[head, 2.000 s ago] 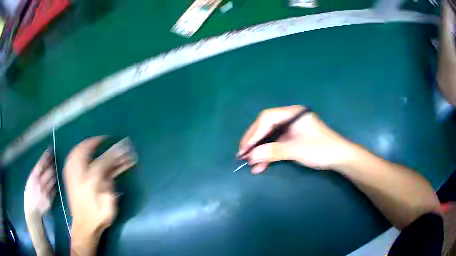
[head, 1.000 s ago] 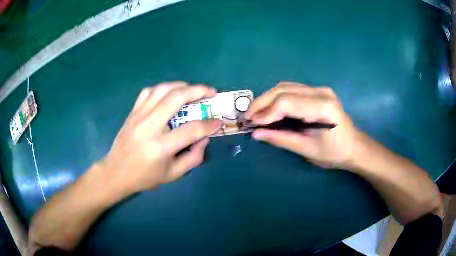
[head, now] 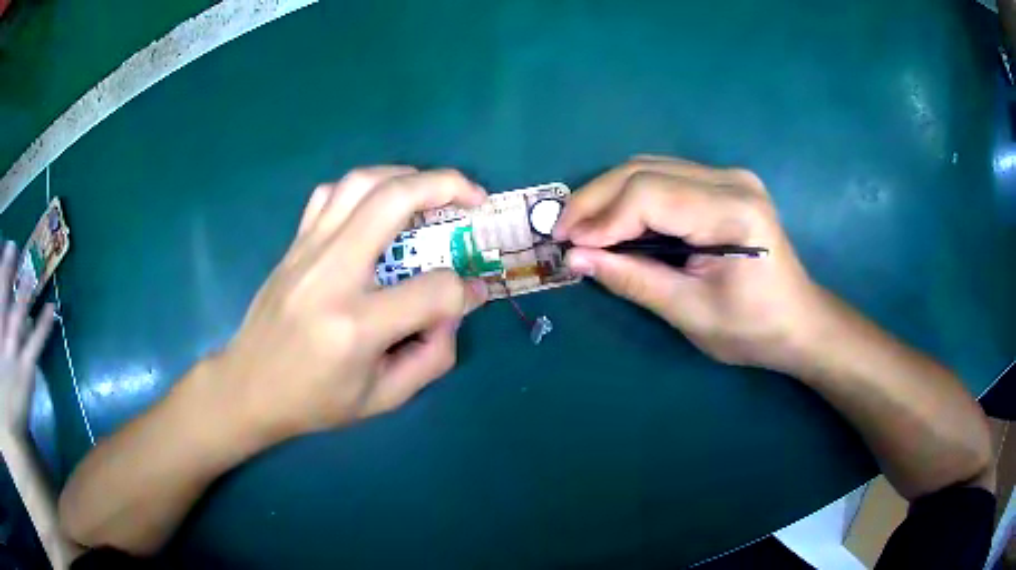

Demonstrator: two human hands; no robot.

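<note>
The pale housing with electronics [head: 507, 228] lies on the green surface at the centre, with a green circuit board patch [head: 465, 249], a white round component [head: 545, 216] and an orange flex cable [head: 528, 271]. A dark red lead wire [head: 517, 305] runs from its lower edge to a small silvery plug [head: 540, 328]. My left hand [head: 368, 295] grips the housing's left end by both long edges. My right hand [head: 680, 262] holds black tweezers [head: 657, 247] like a pen at the housing's right end; the fingers hide their tip.
Another unit [head: 45, 247] lies at the far left, with another person's hand [head: 17, 323] beside it. A thin pale line [head: 74, 365] runs down the surface there. A pale curved strip [head: 145, 65] crosses the upper left. Pale and brown items show at the lower right edge.
Both hands stay at the housing, which shows more of its green board and flex cable. The plug and its wire are now clear. Another person's hand has come in at the far left.
</note>
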